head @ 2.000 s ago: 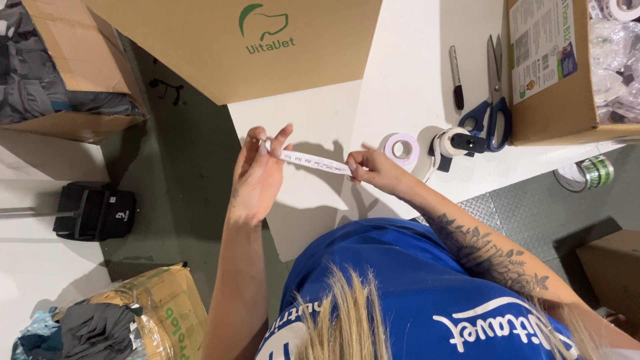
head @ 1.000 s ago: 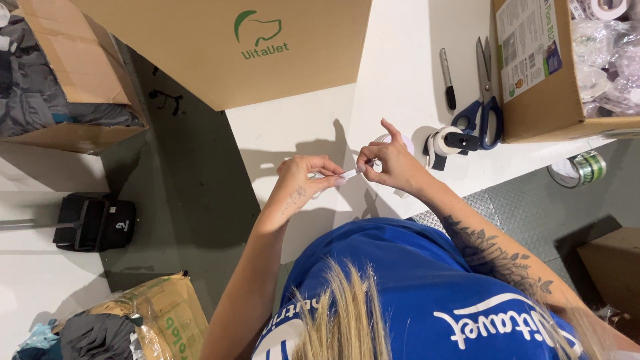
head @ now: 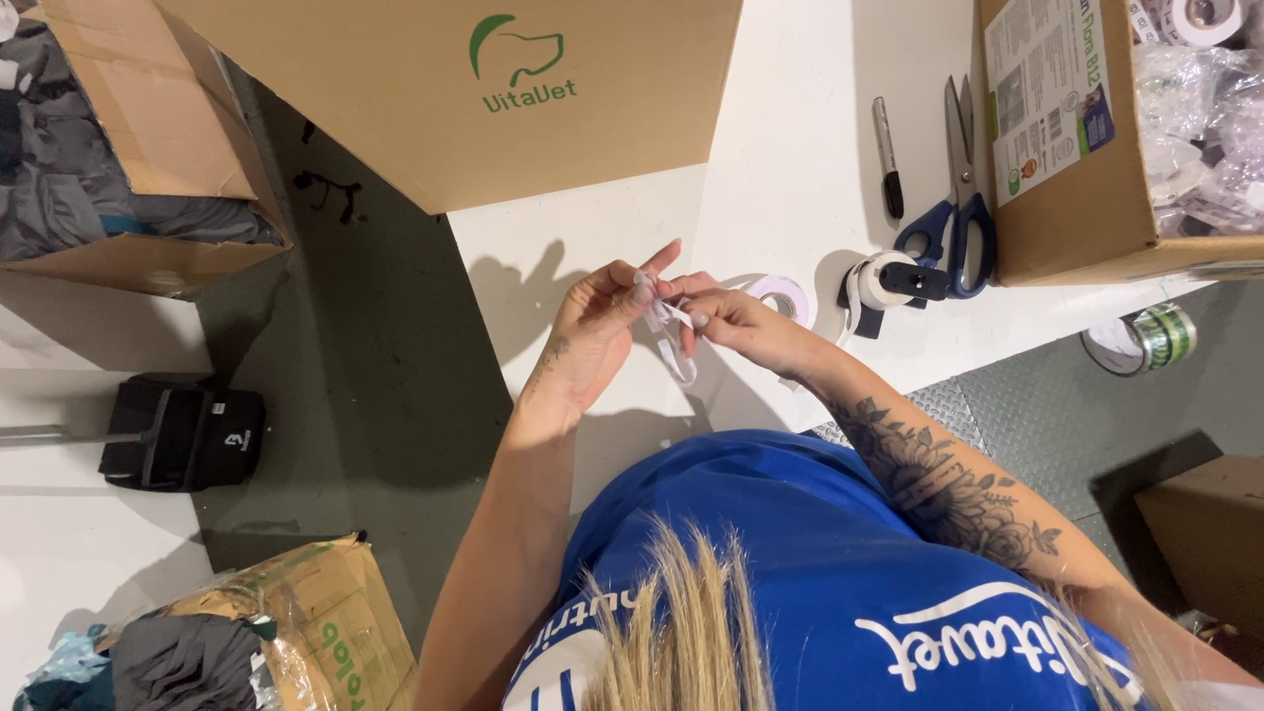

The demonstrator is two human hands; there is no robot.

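A narrow white ribbon (head: 677, 363) hangs in a loop between my hands, over the white table (head: 612, 212). My left hand (head: 604, 321) pinches it near the top between thumb and fingers. With thumb and fingers, my right hand (head: 736, 321) grips another part of the strip just beside. A roll of pale lilac ribbon (head: 802, 298) lies behind my right hand, partly covered by it. Right of that sits a white tape roll (head: 871, 284) with a black holder. Blue-handled scissors (head: 961, 188) and a black-capped marker (head: 886, 153) lie farther back.
A large cardboard box (head: 592, 128) stands at the back. Another box (head: 1076, 217) at the right holds wrapped rolls. A green-printed tape roll (head: 1150, 339) is beyond the table edge. Open boxes of dark cloth (head: 128, 188) and a black dustpan-like item (head: 183, 434) are at the left.
The ribbon was stretched straight between my spread hands two seconds ago. My hands have come together, and the strip now hangs looped below them.
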